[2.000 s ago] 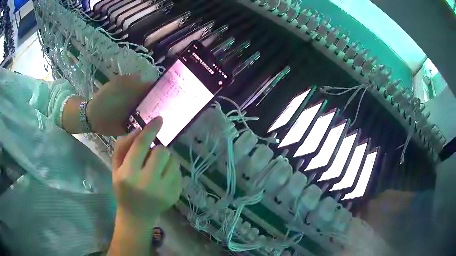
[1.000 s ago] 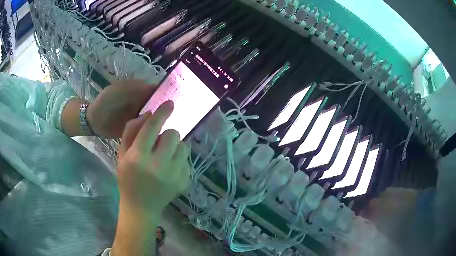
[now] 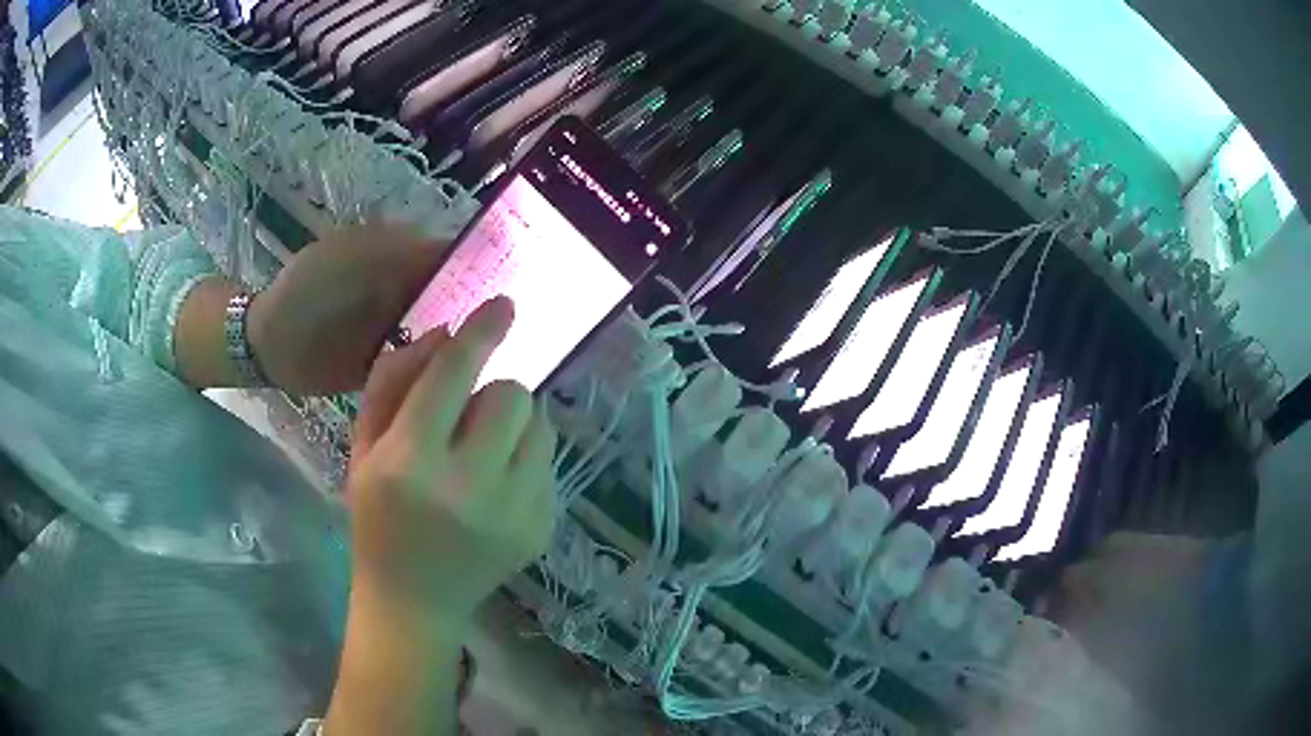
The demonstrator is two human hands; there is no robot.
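Observation:
A smartphone [image 3: 539,273] with a glowing white and pink screen under a dark top band is tilted in front of the rack. My left hand [image 3: 338,309], with a bracelet at the wrist, holds it by its left side; the fingers behind it are hidden. My right hand [image 3: 460,460] comes from below with its fingers spread, and the index fingertip is on or just over the lower part of the screen. The phone's lower corner is partly hidden by my right hand.
Phones with white screens [image 3: 920,374] stand on edge in a dark slotted rack; darker phones [image 3: 475,86] stand further left. White adapters [image 3: 805,489] and hanging cables [image 3: 661,460] line the near edge. A blurred skin-toned shape [image 3: 1150,590] is at lower right.
My right hand has moved slightly up and right, its index finger from the phone's lower left corner to further up the screen. The phone has shifted slightly right.

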